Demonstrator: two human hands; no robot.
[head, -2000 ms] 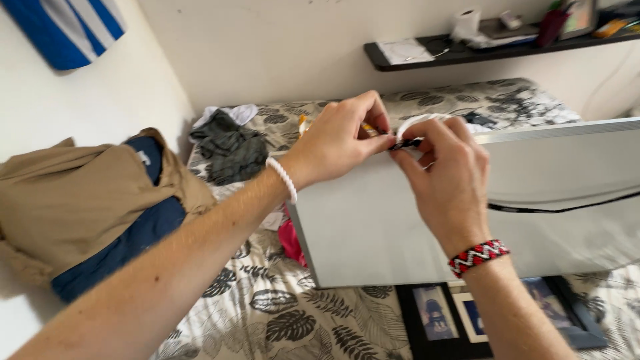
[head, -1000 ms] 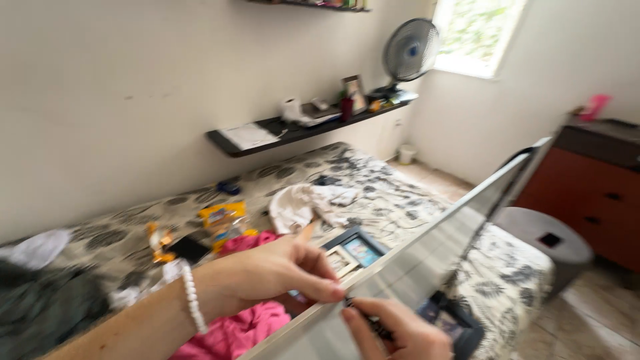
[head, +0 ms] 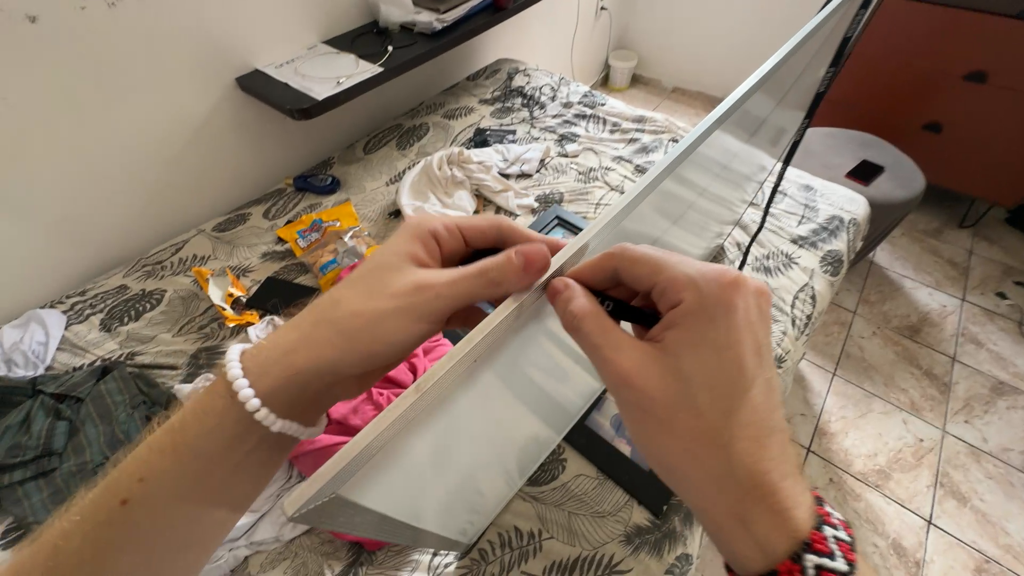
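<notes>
A large flat panel with a pale metal edge frame point(head: 448, 376) stands on its edge over the bed, running from lower left to upper right. Against its upper edge, my left hand point(head: 448, 296) pinches at the far face; a dark strap-like piece shows partly behind its fingers. On the near side my right hand point(head: 680, 352) grips a black strap point(head: 628, 310) with light lettering, thumb and forefinger at the frame. Another black strap point(head: 772, 192) hangs along the panel's far end. Whether the straps are joined is hidden.
Under the panel is a bed with a leaf-patterned sheet point(head: 264, 216). It holds pink cloth point(head: 384, 400), white cloth point(head: 456, 180), yellow snack packets point(head: 324, 240) and a black picture frame point(head: 620, 456). A black wall shelf point(head: 320, 108) is behind; a grey pouf point(head: 860, 156) bears a phone point(head: 865, 172).
The view has swung right since two seconds ago. The panel, seen face-on then, now shows edge-on. Both hands remain together at its upper edge.
</notes>
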